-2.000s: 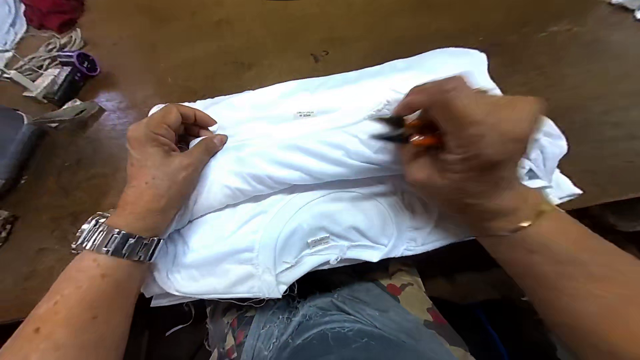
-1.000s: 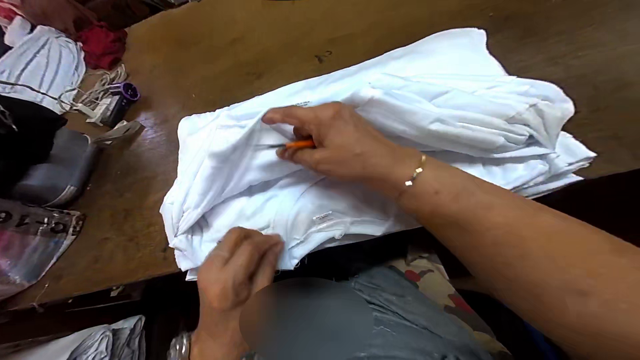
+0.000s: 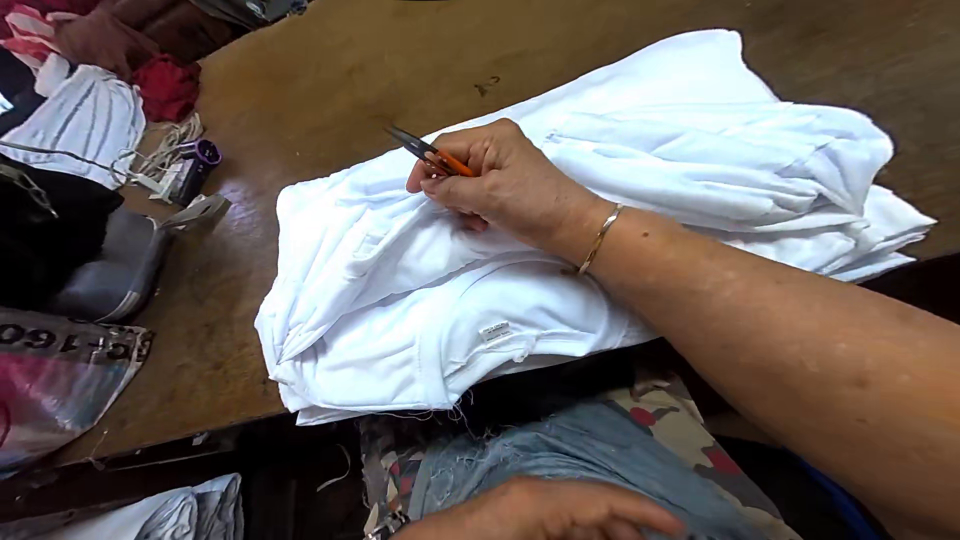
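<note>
White knit shirts (image 3: 360,352) lie stacked on the wooden table, the top one gathered in loose folds. My right hand (image 3: 495,176) rests on the folded cloth and holds thread snips (image 3: 431,156) with orange handles and dark blades, which point up and left past the fabric's far edge. A small label (image 3: 495,332) bearing writing sits inside a shirt's neckline near the table's front edge. My left hand (image 3: 547,510) is low in the view over my lap, its fingers extended to the right with nothing seen in them; part of it is cut off by the frame.
At the left of the wooden table (image 3: 270,97) are a red cloth (image 3: 166,86), white cloth, cords, a small black and purple device (image 3: 196,166), a grey case (image 3: 112,262) and a printed plastic bag (image 3: 60,390). Folded fabric (image 3: 180,514) lies below the table's edge.
My left hand has left the shirts, where it held the cloth at the left, and is over my lap. The upper shirt's folds have shifted, and my right hand still holds the snips.
</note>
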